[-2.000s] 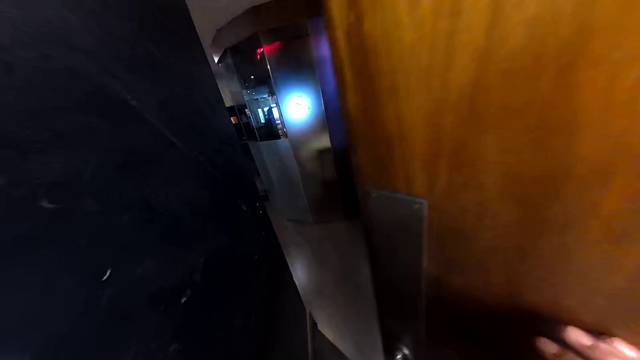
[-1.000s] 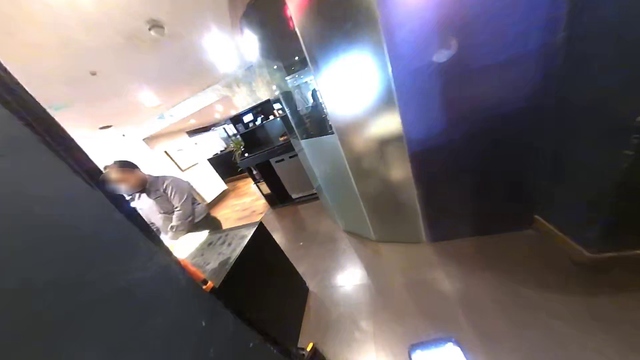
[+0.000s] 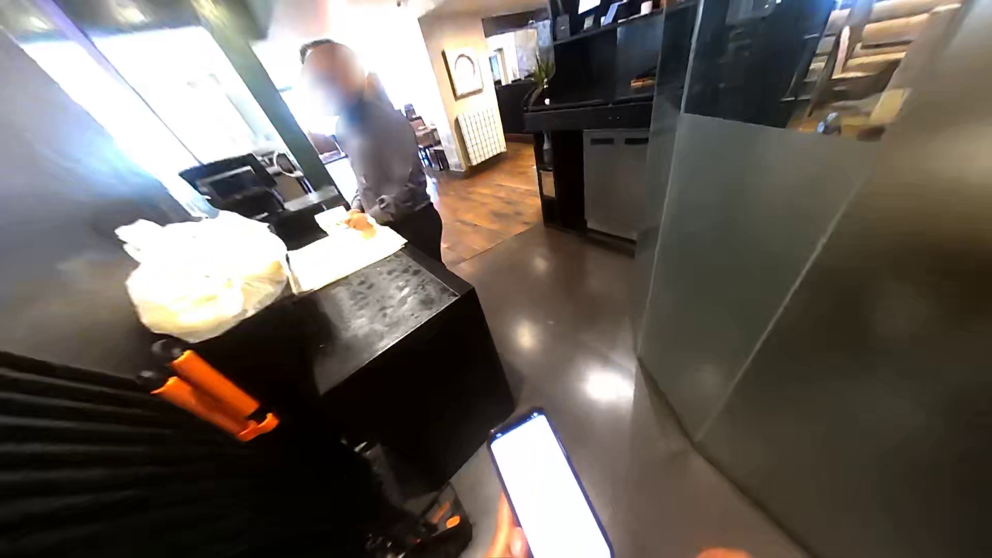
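Observation:
A smartphone (image 3: 550,488) with a bright white screen stands tilted at the bottom centre of the head view. My left hand (image 3: 508,533) is shut on it, with fingers showing along its left edge. Only a sliver of my right hand (image 3: 725,553) shows at the bottom edge, right of the phone; its fingers are hidden. Ahead and to the left is a black counter (image 3: 387,298) with a worn, spotted top. It bears a tied white plastic bag (image 3: 208,271) and white papers (image 3: 341,256). A person (image 3: 384,159) in a grey shirt stands behind it, one hand on the papers.
Two orange bars (image 3: 213,391) with black ends are at the left, before a black ribbed surface (image 3: 77,465). A glass and metal partition (image 3: 759,256) lines the right. Smooth dark floor (image 3: 558,310) leads to wooden flooring (image 3: 488,201) and a black station with a steel-fronted unit (image 3: 616,182).
The view has swung widely from a wooden door to the counter. The phone, at the bottom edge a second ago, shows more fully. The person was bent over the counter and now stands more upright.

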